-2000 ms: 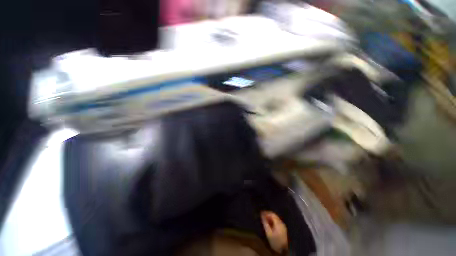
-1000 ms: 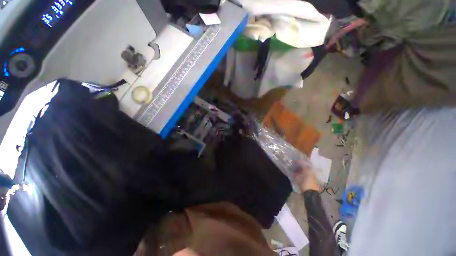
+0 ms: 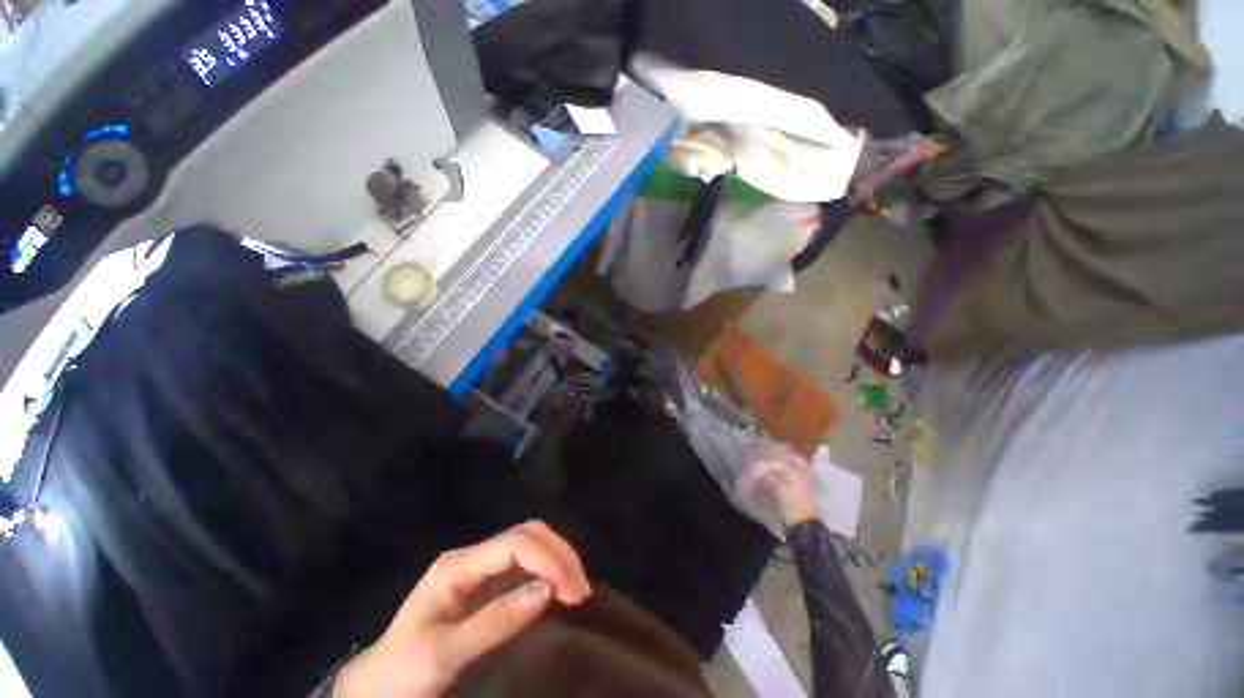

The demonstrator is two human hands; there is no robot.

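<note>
A large black garment panel (image 3: 246, 450) hangs over the machine bed at left and down to the lap. My left hand (image 3: 478, 607) is above the cloth at bottom centre, fingers curled and the thumb a little apart, with nothing visible in it. My right hand (image 3: 785, 484) is low, beside the lap, at a crinkled clear plastic bag (image 3: 709, 423). Plastic covers its fingers, so its grip is hidden. The needle area is not in view.
The machine's control panel (image 3: 109, 171) shows blue lights at upper left. A pale ring (image 3: 409, 284) and a metal fitting (image 3: 396, 195) are on the bed near the ruler edge (image 3: 512, 239). An orange-brown piece (image 3: 771, 389) lies on the floor. Grey cloth (image 3: 1078, 505) is at right.
Since one second ago my left hand has come up into view from the bottom edge. My right hand is nearer the bag's middle. The view has shifted slightly; the earliest frame is blurred.
</note>
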